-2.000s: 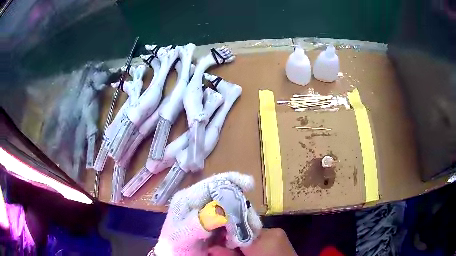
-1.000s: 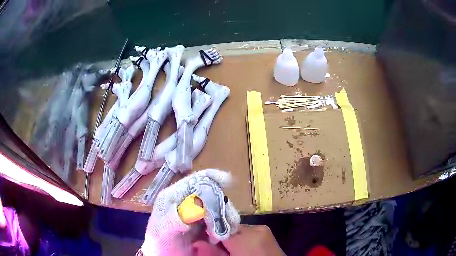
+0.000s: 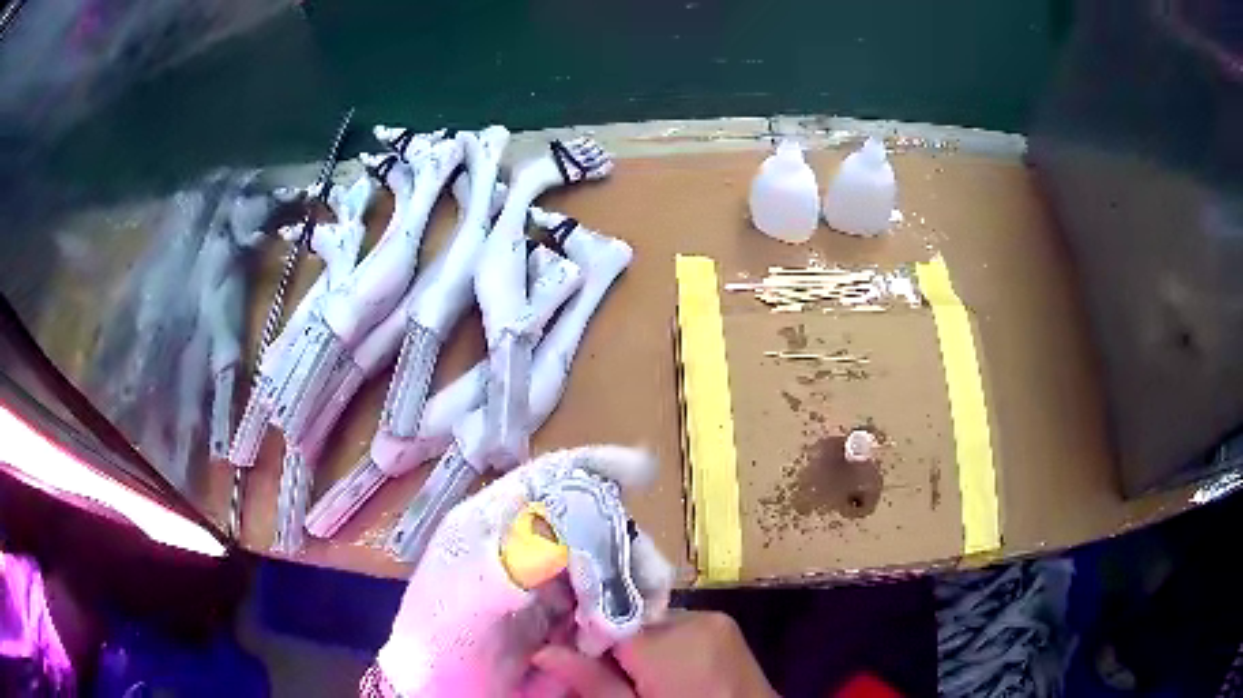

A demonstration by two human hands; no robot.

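My left hand (image 3: pixel 470 586), in a white knitted glove with a yellow patch (image 3: pixel 534 548) at the thumb, holds a pale grey piece (image 3: pixel 589 545) at the bench's front edge. Its dark-outlined open end faces up. My bare right hand (image 3: pixel 688 657) is at the lower end of this piece, cut off by the picture's bottom edge. Its fingers are pressed against the piece and partly hidden. Whether it holds anything else cannot be seen. Several white leg-shaped pieces (image 3: pixel 504 280) with black bands and grey boxy ends lie heaped at the left.
Two white bottles (image 3: pixel 785 194) stand at the back. Pale sticks (image 3: pixel 825 288) lie between yellow tape strips (image 3: pixel 709 423), with a small white pot (image 3: pixel 860 445) on a dark stain. A striped rod (image 3: pixel 303 273) lies by the left panel. Grey pieces (image 3: pixel 1006 627) lie below the bench.
The view has shifted, so the bench things sit a little further left than two seconds ago. Both hands stay on the held piece, which is tilted slightly differently.
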